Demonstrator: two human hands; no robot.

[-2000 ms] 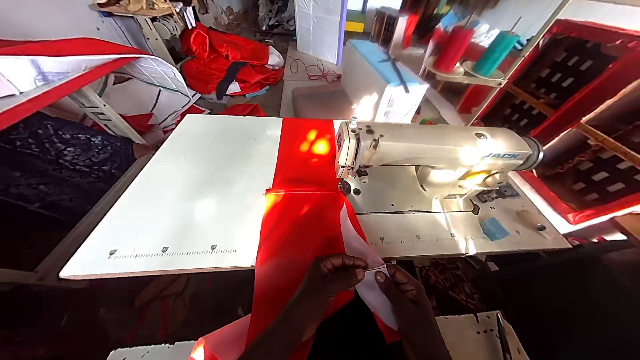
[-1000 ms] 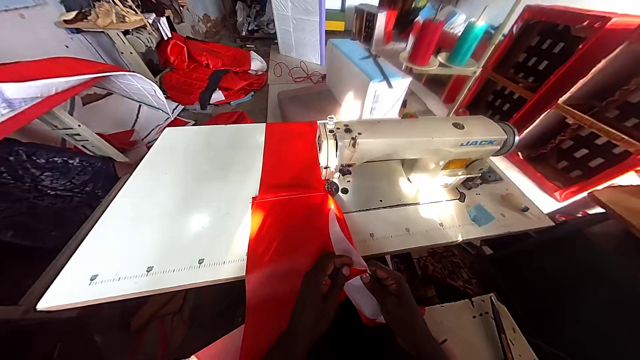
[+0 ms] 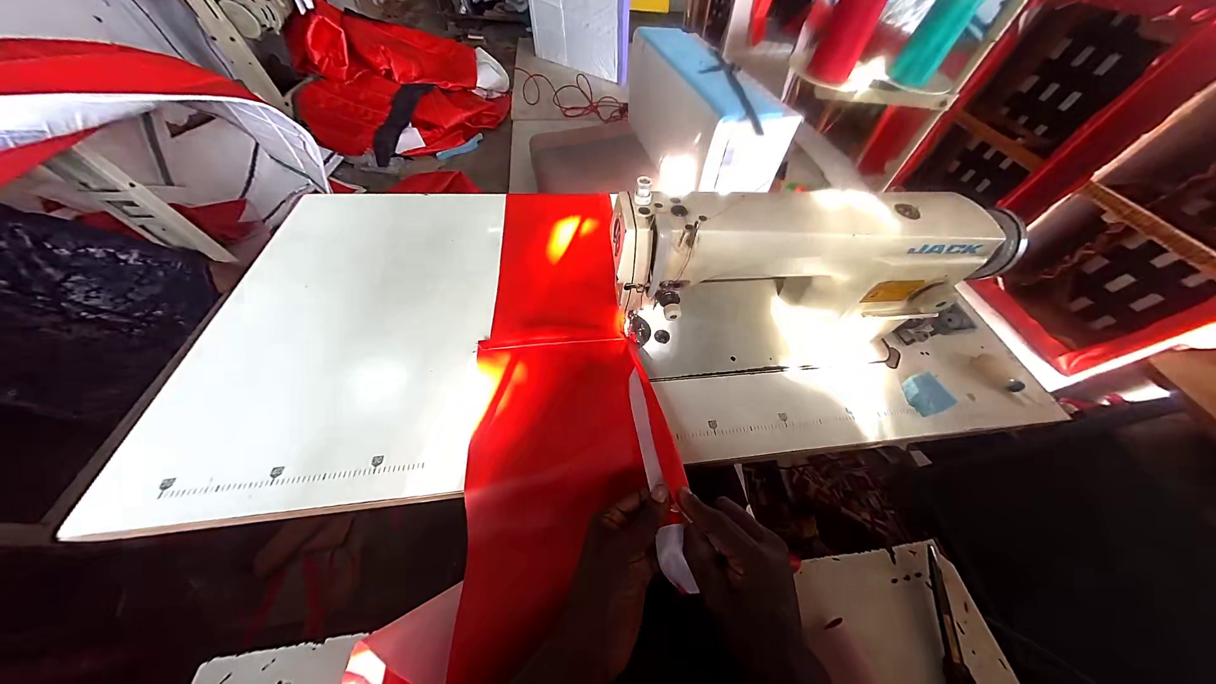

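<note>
A long strip of red fabric (image 3: 551, 427) with a white underside lies over the sewing machine table (image 3: 342, 313) and hangs off its front edge. Across it runs a seam level with the needle area. Its right edge reaches the presser foot area of a Jack sewing machine (image 3: 807, 237); the foot itself is hard to make out. My left hand (image 3: 622, 537) pinches the fabric's right edge below the table front. Close beside it, my right hand (image 3: 736, 560) grips the same edge, which is folded so that red lies beside white.
Thread cones, one red (image 3: 845, 38) and one green (image 3: 936, 43), stand behind the machine. A scrap of blue material (image 3: 928, 393) lies on the table's right part. Red fabric bundles (image 3: 399, 85) lie at the back left. A dark slender tool (image 3: 947, 617) rests at the lower right.
The white underside at the fabric's right edge, wide before, now shows as a narrow strip with a red fold beside it. Both hands remain at that edge.
</note>
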